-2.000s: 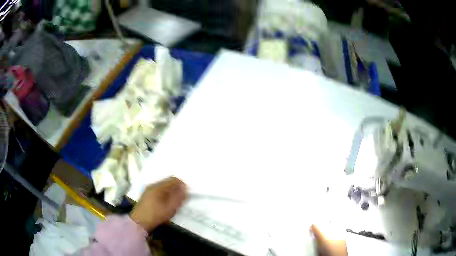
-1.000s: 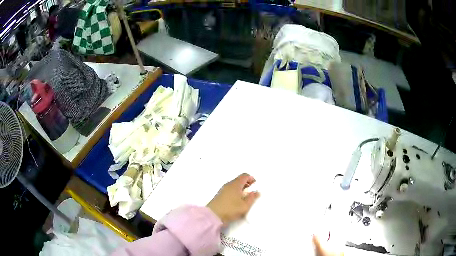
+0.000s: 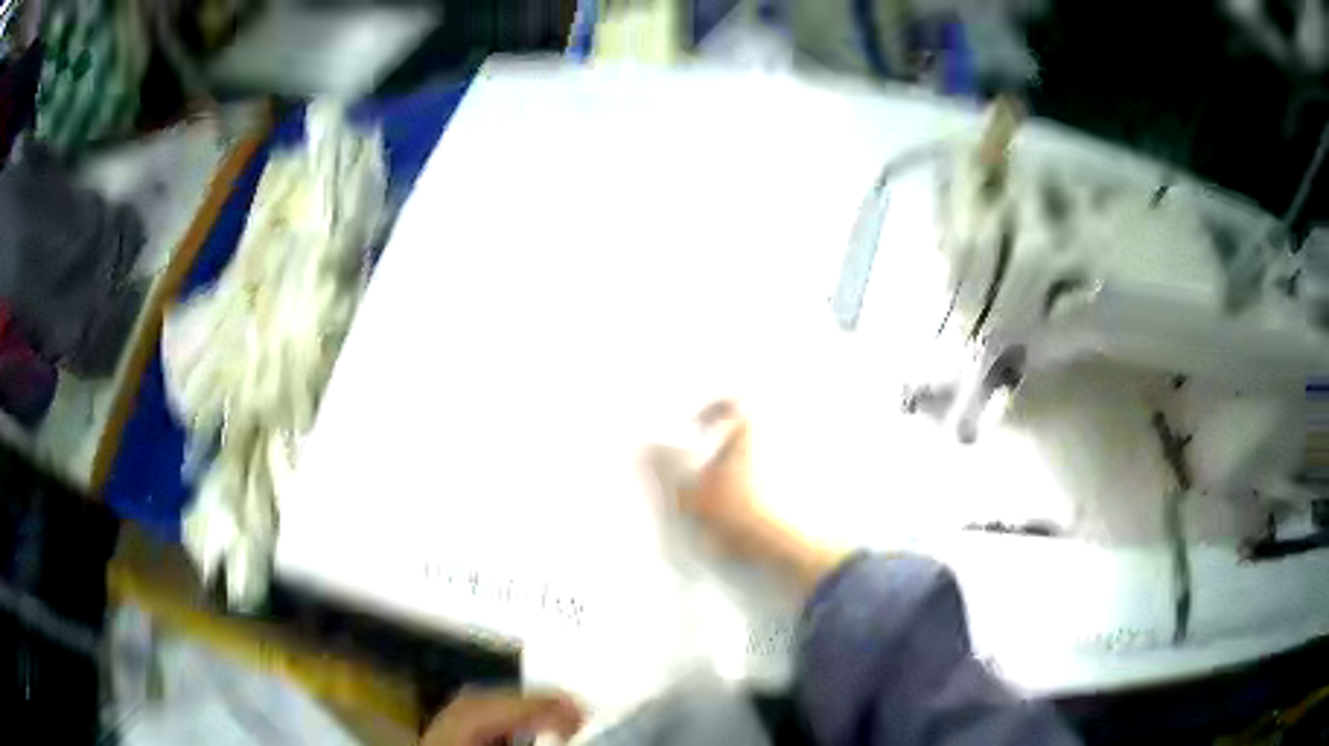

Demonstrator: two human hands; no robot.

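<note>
My right hand [image 3: 717, 474], in a dark sleeve, is over the white table [image 3: 539, 292], left of the sewing machine. It is blurred, its fingers curled; glare hides what is between them. My left hand [image 3: 503, 719] is low at the bottom edge, partly cut off, beside white fabric [image 3: 605, 649] at the table's near edge. The fabric blends into the table, so its outline and any grip on it are unclear. The machine's needle area [image 3: 969, 401] is blurred and bright, right of my right hand.
A cream fabric heap [image 3: 277, 321] lies on a blue-lined tray [image 3: 153, 437] left of the table. A long grey-white bar [image 3: 861, 255] stands left of the machine head [image 3: 984, 219]. A dark ragged strip [image 3: 1016, 529] is beside the machine bed. White material [image 3: 219, 692] is at the lower left.
The view has turned, shifting the table and machine left and up. My left hand has gone from over the table to the bottom edge; my right hand has come up over the table.
</note>
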